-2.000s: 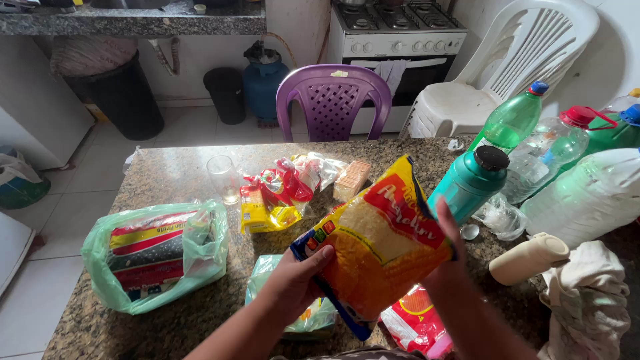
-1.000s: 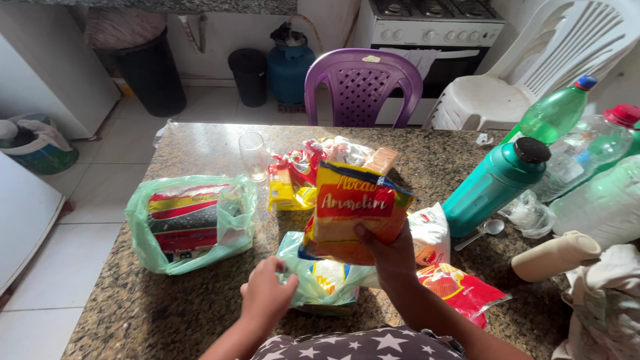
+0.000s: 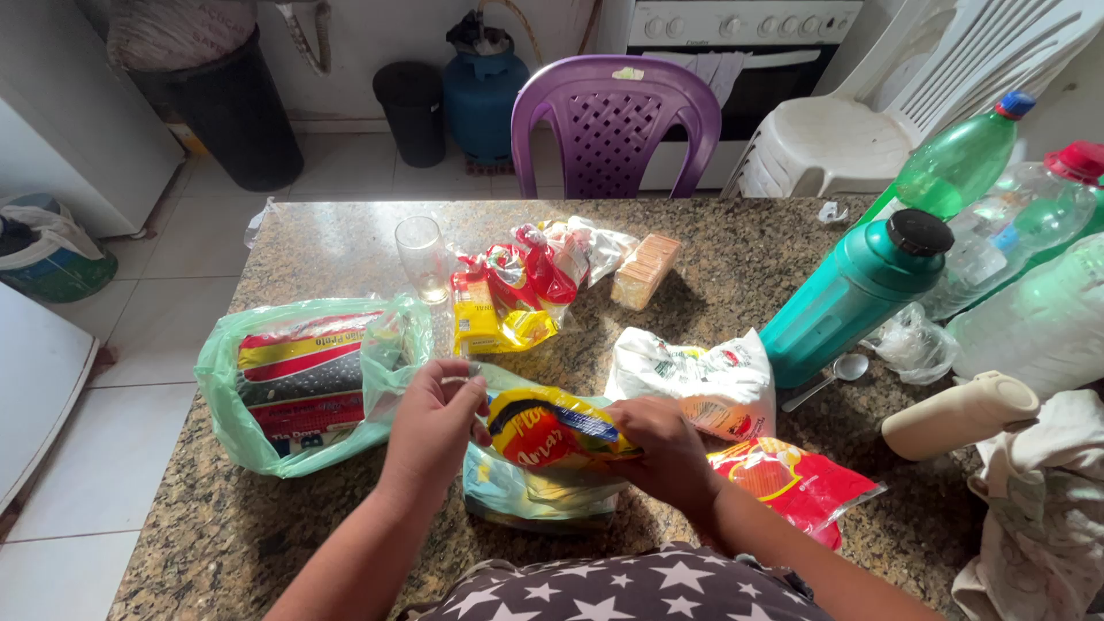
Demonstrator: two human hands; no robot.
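Observation:
My right hand (image 3: 668, 453) grips a yellow, red and blue plastic food packet (image 3: 548, 427) above and partly inside a pale green plastic bag (image 3: 539, 496) near the table's front edge. My left hand (image 3: 444, 401) pinches the rim of that bag beside the packet. To the left, another green plastic bag (image 3: 216, 379) stands around red, yellow and black food packets (image 3: 302, 379). Right of my right hand lie a white packet (image 3: 690, 375) and a red packet (image 3: 793, 483). The lower part of the held packet is hidden by the bag.
Beyond my hands are a drinking glass (image 3: 421, 259), crumpled red and yellow packets (image 3: 509, 297) and wrapped crackers (image 3: 645, 272). On the right stand a teal thermos (image 3: 854, 297), a spoon (image 3: 828, 379), a cream bottle (image 3: 957, 414), plastic bottles (image 3: 957, 168) and a cloth (image 3: 1031, 500). A purple chair (image 3: 617, 129) is behind the granite table.
Both hands first held the packet up over the table; then the right alone held it. The packet has come down to the nearer green bag, and my left hand has moved to its rim.

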